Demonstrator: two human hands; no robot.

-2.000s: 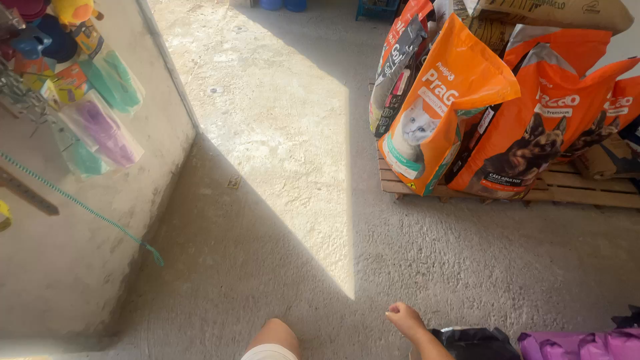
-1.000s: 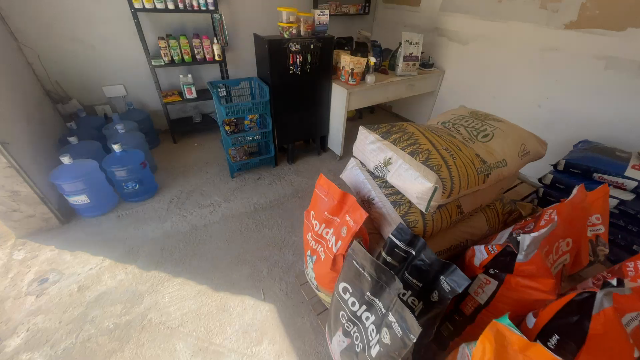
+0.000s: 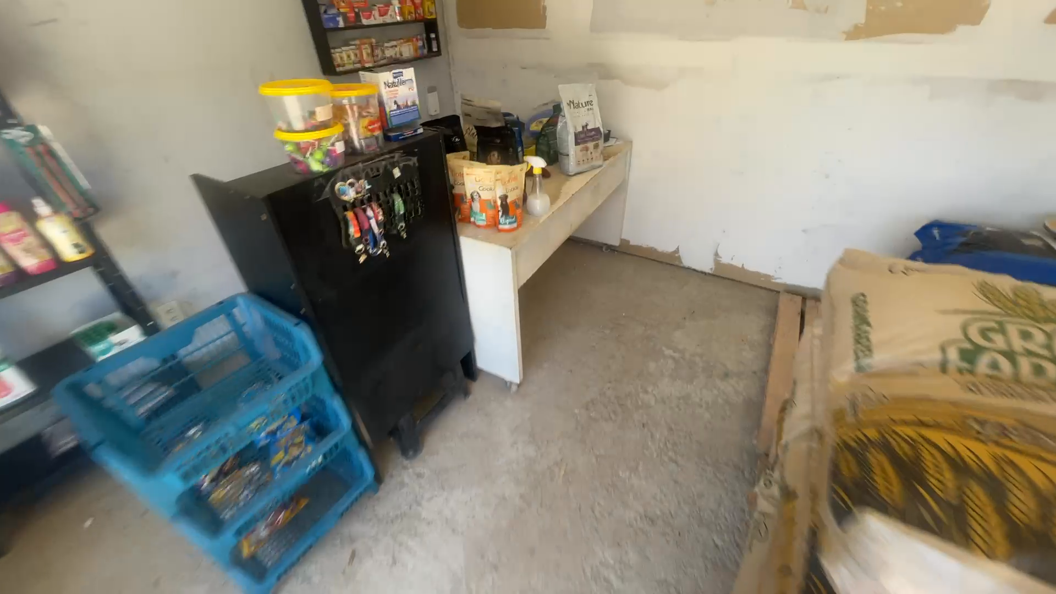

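Note:
Neither my left hand nor my right hand shows in the head view. A black cabinet (image 3: 371,330) stands left of centre, with small colourful tags or collars (image 3: 371,219) hanging on its side. On its top are clear tubs with yellow lids (image 3: 309,115) and a white box (image 3: 398,101). Behind it, a white desk (image 3: 569,202) holds orange and tan treat pouches (image 3: 487,196), a spray bottle (image 3: 538,194) and a white pet-food bag (image 3: 581,130).
Blue stacked plastic baskets (image 3: 198,396) with small packets stand at the left, beside a dark shelf of bottles (image 3: 107,272). Large paper feed sacks (image 3: 949,371) lie on a wooden pallet (image 3: 780,363) at the right. Concrete floor (image 3: 577,462) runs between.
The view has swung up and across the room, towards the cabinet and desk. A hand at the lower edge two seconds ago is out of view.

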